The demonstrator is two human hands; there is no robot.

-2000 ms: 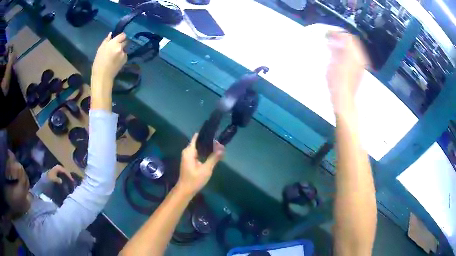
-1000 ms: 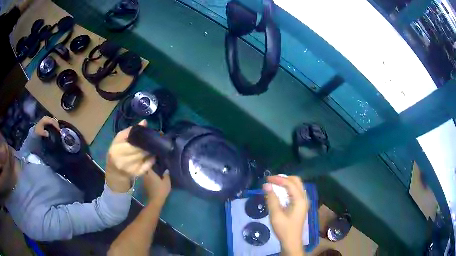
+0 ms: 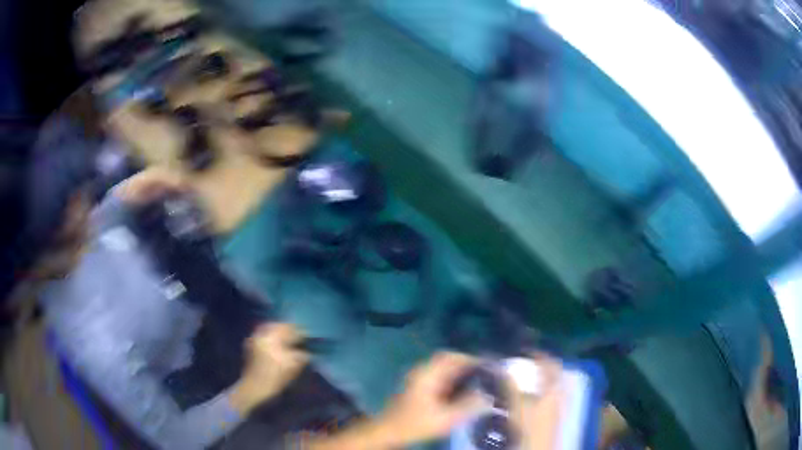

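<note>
The frame is heavily blurred. My left hand (image 3: 437,393) reaches in from the lower left, its fingers closed at a dark round part (image 3: 476,381), seemingly an ear cup piece, over the blue-rimmed tray (image 3: 594,400). My right hand (image 3: 547,400) is beside it over the same tray, with a white crumpled piece (image 3: 523,373), perhaps a cloth, at its fingers. Another dark round part with a shiny centre (image 3: 492,430) is just below my left fingers. The hands hide much of the tray.
Another worker in a grey sleeve (image 3: 132,308) is on the left, a hand (image 3: 274,359) near the bench edge. Headphones (image 3: 330,189) lie on the green mat; more lie on cardboard (image 3: 237,189). Dark headphones (image 3: 510,110) stand on the shelf. Another hand (image 3: 767,391) shows at right.
My left hand has left the large headphones and moved right to the tray, onto a dark round part. The other worker's hand has drawn back down from those headphones. The view has shifted.
</note>
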